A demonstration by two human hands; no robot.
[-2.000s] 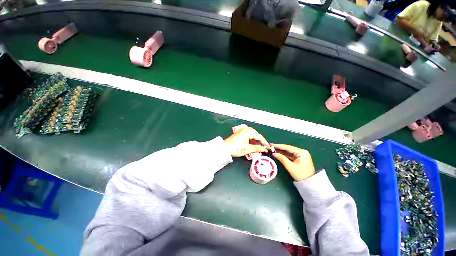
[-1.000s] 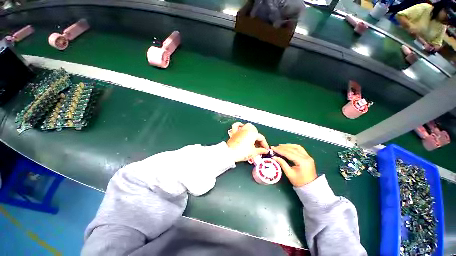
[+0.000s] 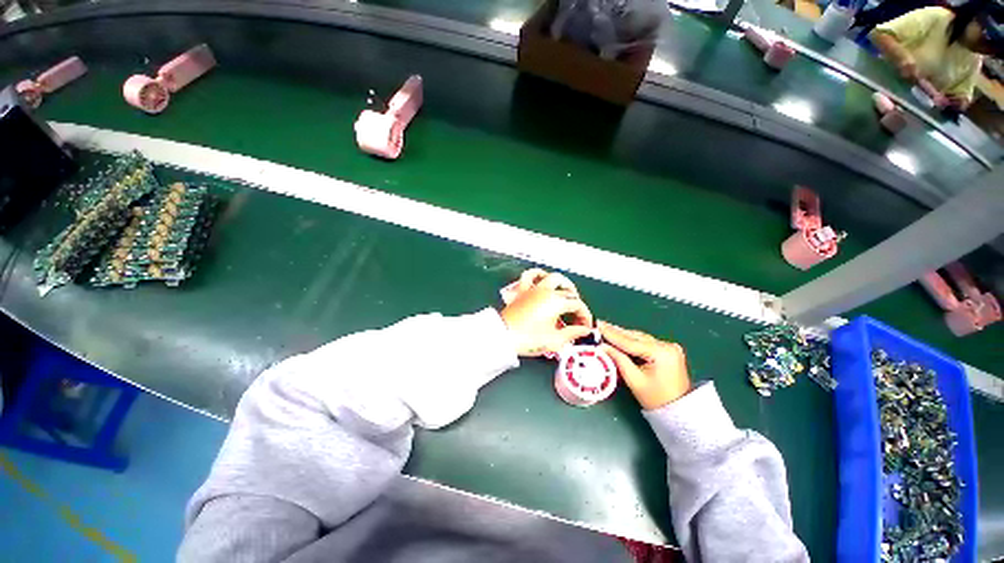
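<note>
A pink fan housing (image 3: pixel 585 375) lies on the dark green bench in front of me, its round red-and-white face up. My left hand (image 3: pixel 542 316) is closed around its handle, which is mostly hidden under the fingers. My right hand (image 3: pixel 650 363) is at the neck of the fan, thumb and fingertips pinched together close to my left fingertips. A small dark and white part shows between the fingertips at the neck; it is too small to tell what it is.
Board panels (image 3: pixel 149 236) are stacked at left. A blue parts bin (image 3: pixel 858 440) stands at right, beside loose small boards (image 3: pixel 774 357) and a grey post (image 3: pixel 897 236). The belt (image 3: pixel 495 165) carries pink fans. A cardboard box (image 3: pixel 580 61) and a person (image 3: pixel 930 55) are beyond.
The pink fans on the near belt have moved to the right. Both hands stay at the fan's neck, with small finger shifts. The fan has moved slightly.
</note>
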